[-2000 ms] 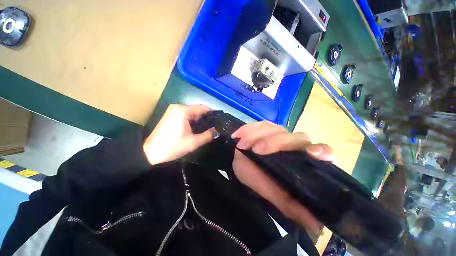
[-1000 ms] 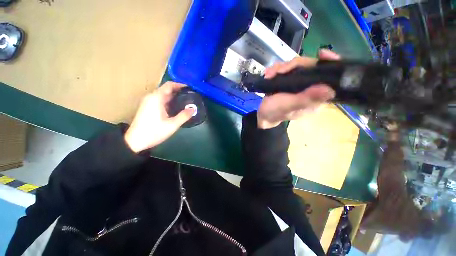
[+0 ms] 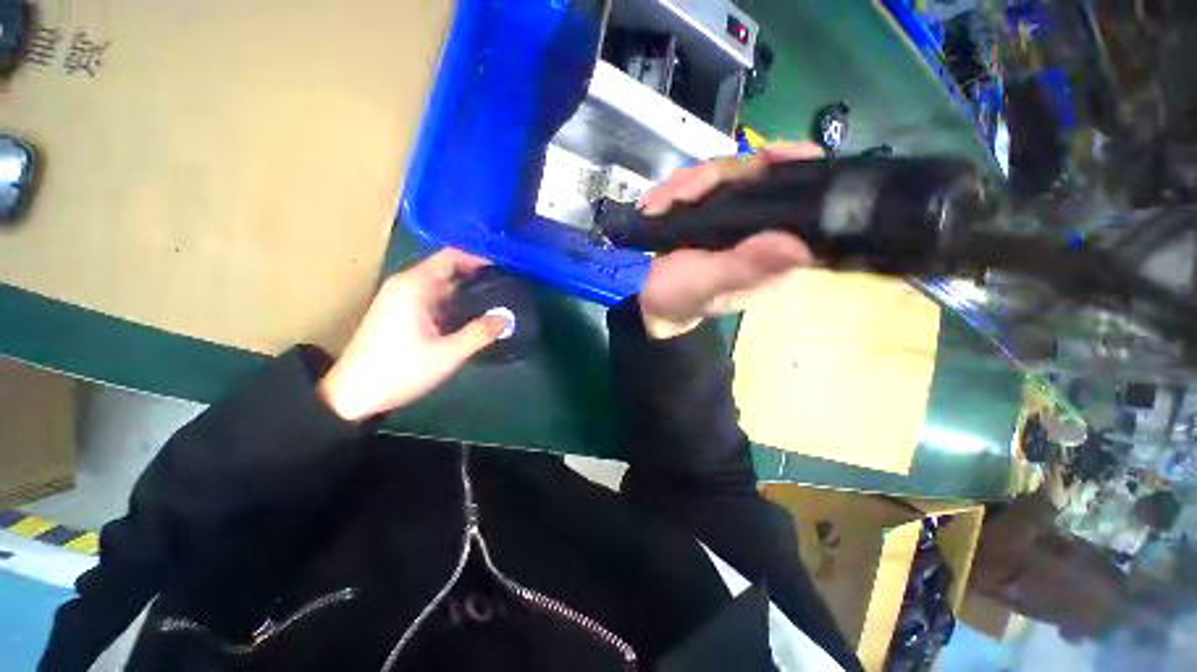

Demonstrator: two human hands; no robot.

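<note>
My left hand [image 3: 410,337] holds a round black housing [image 3: 479,298] with a white centre ring over the green bench, thumb beside the ring. My right hand [image 3: 722,243] is wrapped around the long black electric screwdriver [image 3: 840,214], which lies nearly level. Its narrow front end is at the pickup point [image 3: 607,197] of the silver-grey screw feeder [image 3: 663,116]. The bit tip and any screw are too small to tell. The feeder stands in the blue plastic tray [image 3: 453,197].
A tan cardboard sheet [image 3: 223,171] lies left, with a dark housing [image 3: 11,177] at its edge. Another pad [image 3: 840,374] lies right. A black housing [image 3: 832,126] is on the green bench [image 3: 551,381] beyond the feeder. An open box [image 3: 893,578] with dark parts is below.
Since two seconds ago, my hands have parted and the screwdriver has moved from the housing to the feeder. Over the last second the view has shifted; both grips are unchanged.
</note>
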